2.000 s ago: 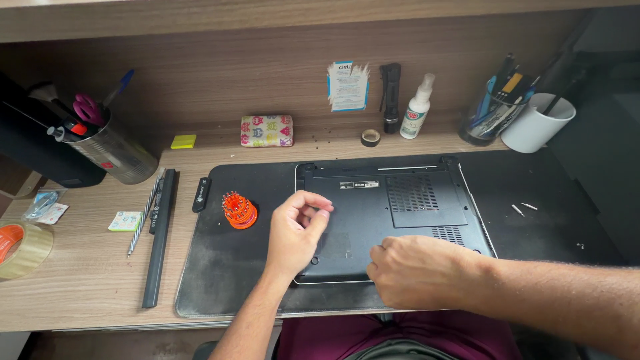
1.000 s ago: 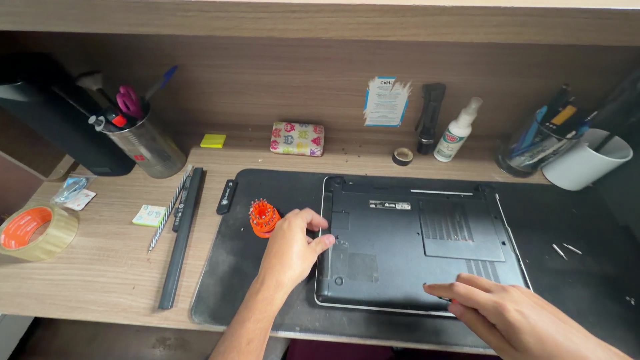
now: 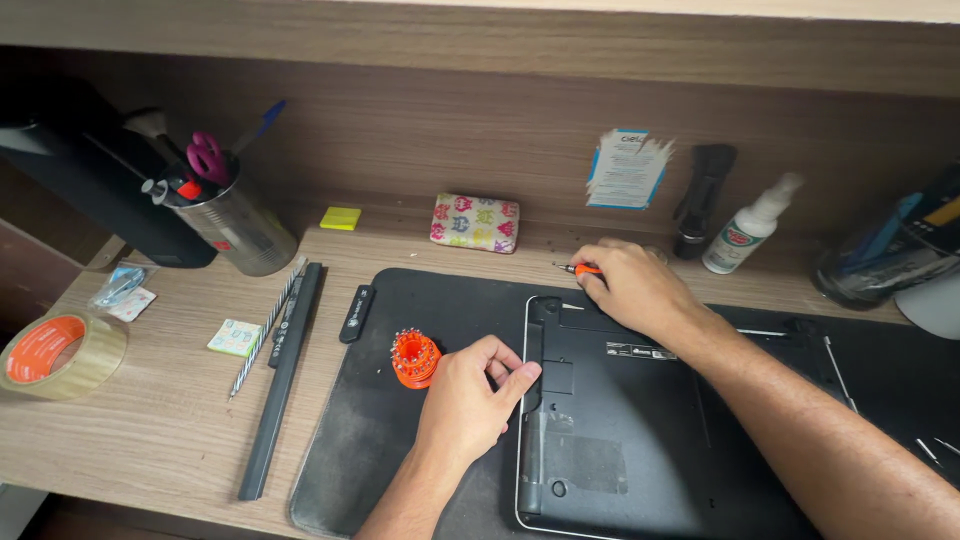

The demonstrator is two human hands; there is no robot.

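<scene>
An upside-down laptop (image 3: 637, 427), its black underside facing up, lies on a black desk mat (image 3: 352, 420). My left hand (image 3: 476, 390) touches the laptop's left edge with the thumb and fingers. Above the laptop's far edge, my right hand (image 3: 630, 285) holds a small orange screwdriver (image 3: 583, 269), its tip pointing left over the wooden desk near scattered dark specks, probably screws. An orange bit holder (image 3: 415, 358) full of bits stands just left of my left hand. The far edge of the laptop is partly covered by my right forearm.
A laptop battery (image 3: 281, 390), a striped pencil (image 3: 262, 337) and a tape roll (image 3: 105, 356) lie at left. Along the back are a metal pen can (image 3: 251, 229), a patterned pouch (image 3: 475, 223), a flashlight (image 3: 701, 199) and a spray bottle (image 3: 750, 229). Screwdriver bits (image 3: 926, 451) lie at right.
My right hand has moved from the laptop's near edge to beyond its far edge. My left hand stays by the laptop's left side. The view has shifted.
</scene>
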